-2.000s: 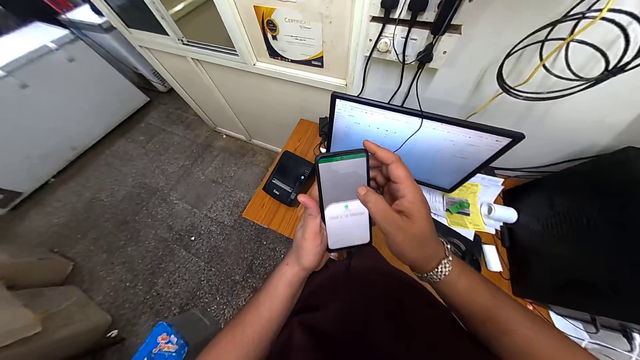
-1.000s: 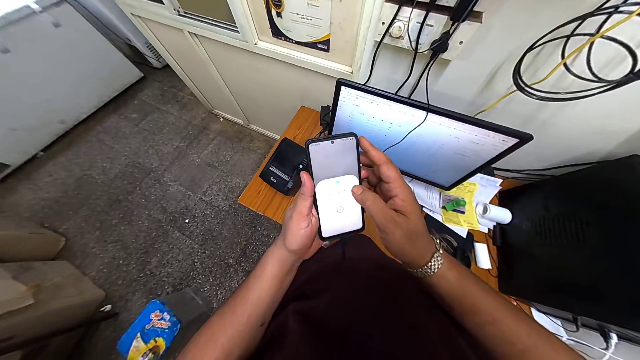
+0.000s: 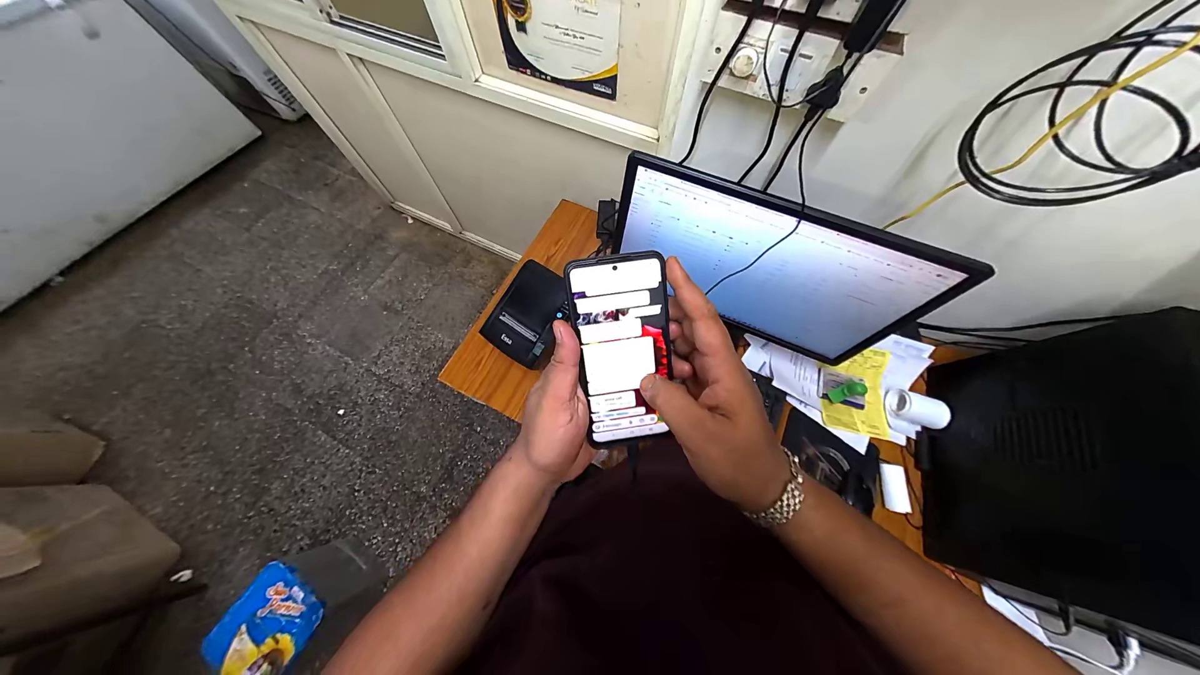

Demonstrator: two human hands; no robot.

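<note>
A smartphone [image 3: 617,352] in a dark case is held upright between my two hands, its lit screen facing me. My left hand [image 3: 556,408] grips its left edge and lower corner, the thumb lying along the side. Around the right edge curl the fingers of my right hand [image 3: 717,403], while its thumb rests on or just over the lower right of the screen. A metal-band watch [image 3: 783,492] is on my right wrist. Beyond the phone stands a lit monitor [image 3: 787,253]. A small black printer [image 3: 527,314] sits on the wooden desk [image 3: 469,375] to the left.
Right of the monitor lie papers [image 3: 797,370], a yellow sheet [image 3: 872,384], a green object [image 3: 847,392] and a paper roll [image 3: 919,410]. A second black screen, seen from behind [image 3: 1059,450], fills the right. Cables hang from the wall sockets [image 3: 778,66]. A blue packet [image 3: 267,619] is at lower left.
The phone's screen has changed from a mostly plain white and grey display to one with several white boxes over a dark and red picture. Both hands still hold the phone.
</note>
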